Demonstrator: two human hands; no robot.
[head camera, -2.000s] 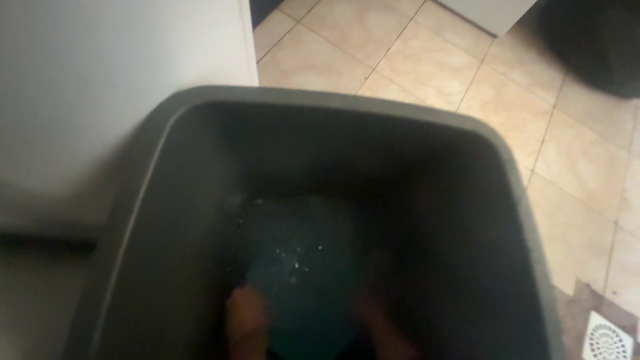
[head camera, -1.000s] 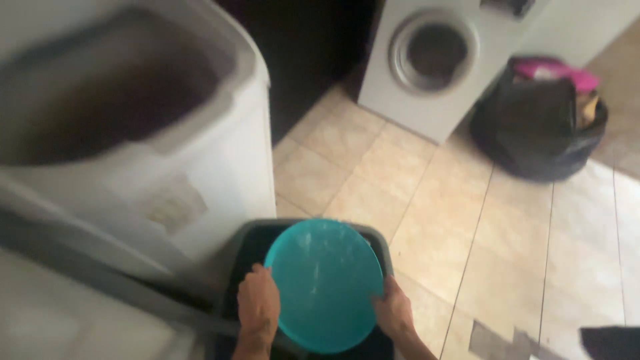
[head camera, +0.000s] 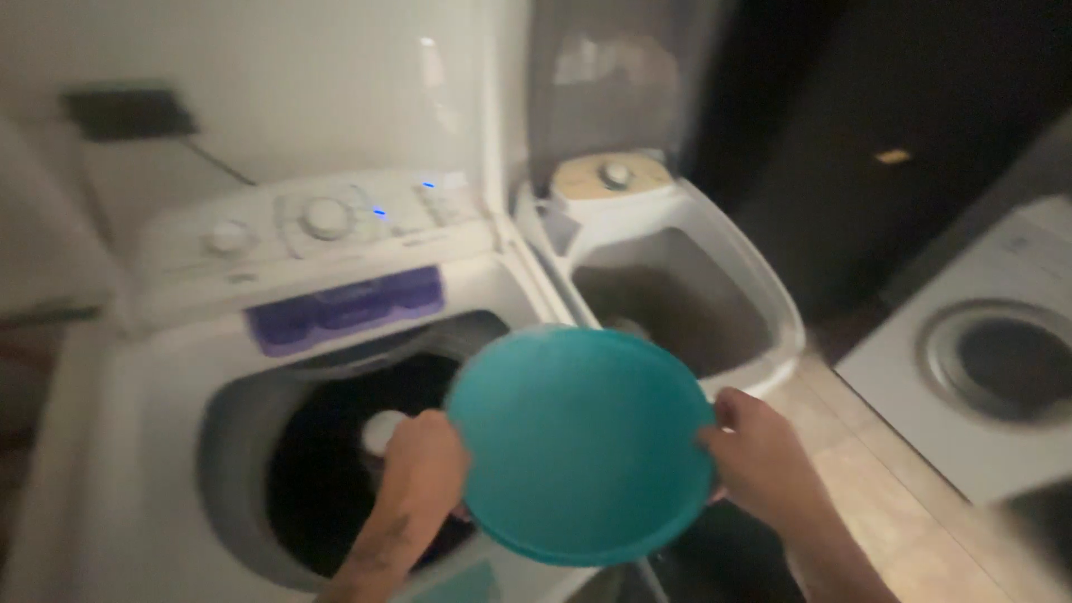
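Observation:
A round teal plastic basin (head camera: 586, 444) is held up between my two hands, blurred by motion. My left hand (head camera: 427, 461) grips its left rim, and my right hand (head camera: 754, 452) grips the right rim. Below and to the left, a top-load washing machine (head camera: 159, 469) stands with its lid up; dark contents and a white agitator cap (head camera: 383, 431) show in its drum. Behind the basin is a smaller open washing tub (head camera: 779, 335) with murky contents. Whether the basin holds liquid, I cannot tell.
A front-load washing machine (head camera: 955, 394) stands at the right on the tiled floor (head camera: 871, 486). The top-loader's control panel (head camera: 327, 222) has blue lights lit. Part of a dark bin (head camera: 720, 553) shows below the basin. A black box with a cable (head camera: 130, 111) is on the back wall.
The basin, held over the dark bin a second ago, is now raised beside the open top-loader, with both hands still on its rim. The view has swung left and up.

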